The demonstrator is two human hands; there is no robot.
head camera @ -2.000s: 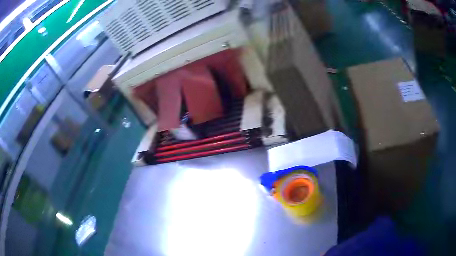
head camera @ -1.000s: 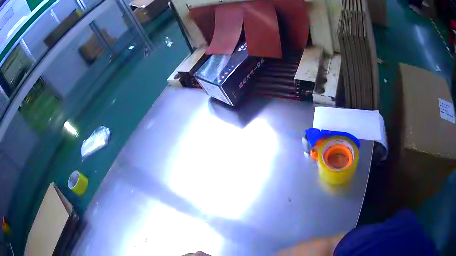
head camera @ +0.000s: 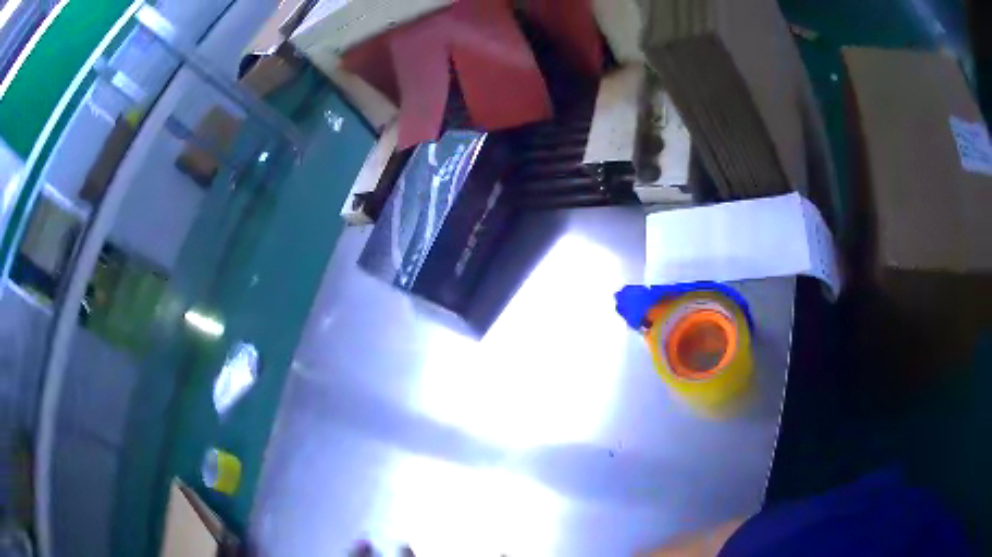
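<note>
A dark glossy retail product box, with white print on its side, lies tilted at the shrink machine outlet, partly on the shiny table, its rear near the rollers. My right hand is cut off by the bottom edge; only bare skin beside the blue sleeve shows clearly, well below the box. Small blurred fingertips show at the bottom edge left of centre; whose hand they belong to is unclear. My left hand cannot be made out. No hand touches the box.
Red flap curtain hangs over dark rollers. A blue tape gun with yellow tape stands by a white sheet at the table's right. Folded cardboard and a closed carton are beyond. A yellow tape roll is at left.
The box has come out from under the red flaps and slid forward onto the table. The view has shifted. The blue sleeve stays at the lower right.
</note>
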